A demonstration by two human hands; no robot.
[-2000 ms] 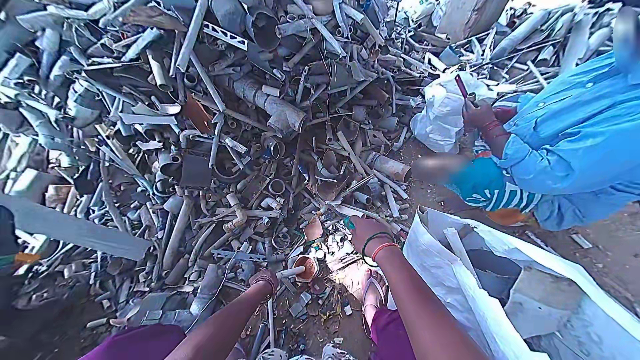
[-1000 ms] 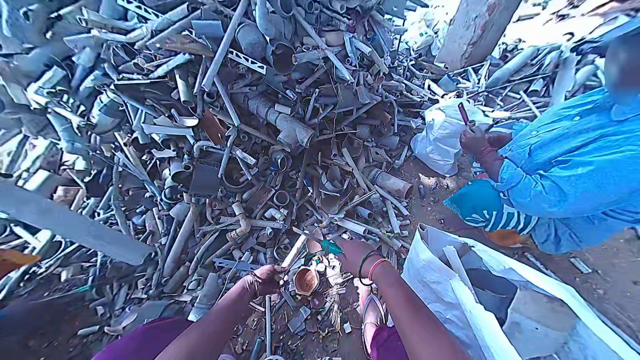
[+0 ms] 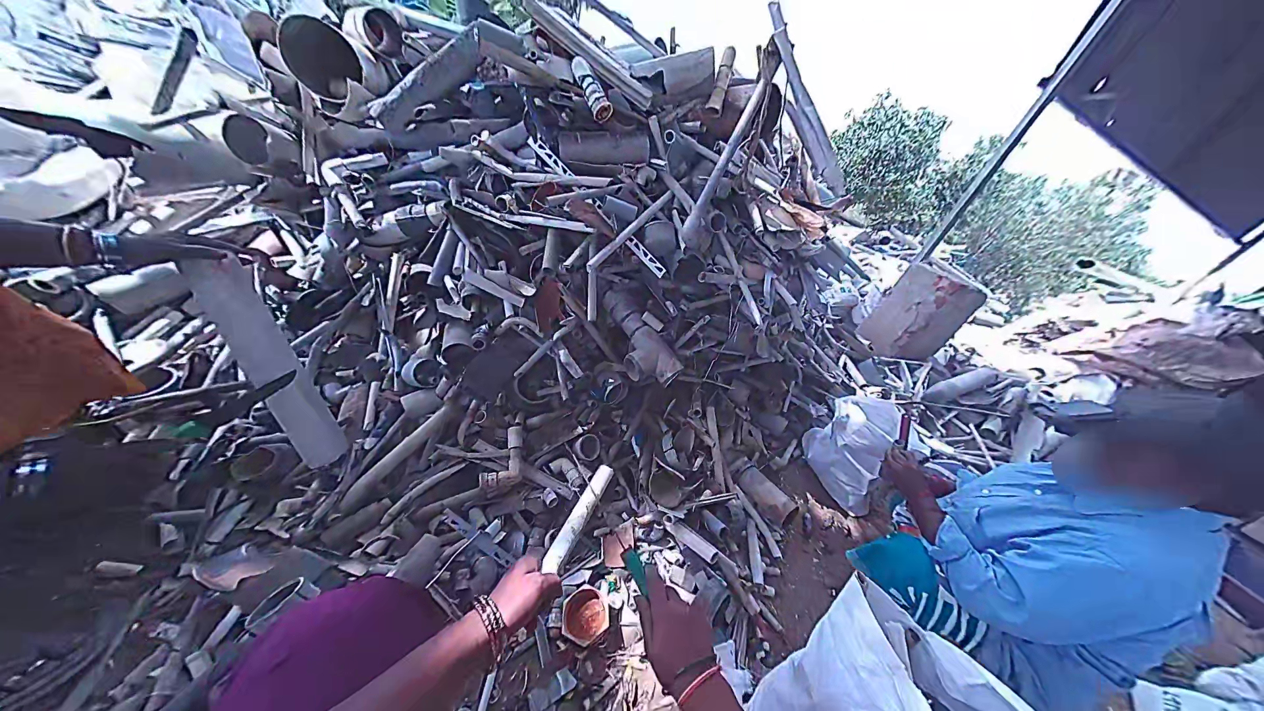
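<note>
My left hand (image 3: 525,594) is closed around the lower end of a short white plastic pipe (image 3: 578,518), which slants up to the right. To its right, my right hand (image 3: 673,627) grips a green-handled tool (image 3: 635,571); the tool's kind is unclear. A broken reddish-brown piece (image 3: 617,543) lies by the green handle. Between my hands, low down, sits a round fitting or cup (image 3: 586,615) with an orange-brown inside. Both hands are over small scraps at the foot of a large heap of plastic pipes and fittings (image 3: 592,375).
At the right, a person in a blue shirt (image 3: 1076,563) sits beside a white sack (image 3: 854,449). A large open white sack (image 3: 839,662) stands right of my right hand. At the left, another person's arm (image 3: 148,247) reaches to a long grey plank-like piece (image 3: 267,360). A concrete block (image 3: 923,311) holds a pole.
The view has tilted up strongly. The white pipe, lower near the round fitting two seconds ago, now stands raised and slanted in my left hand.
</note>
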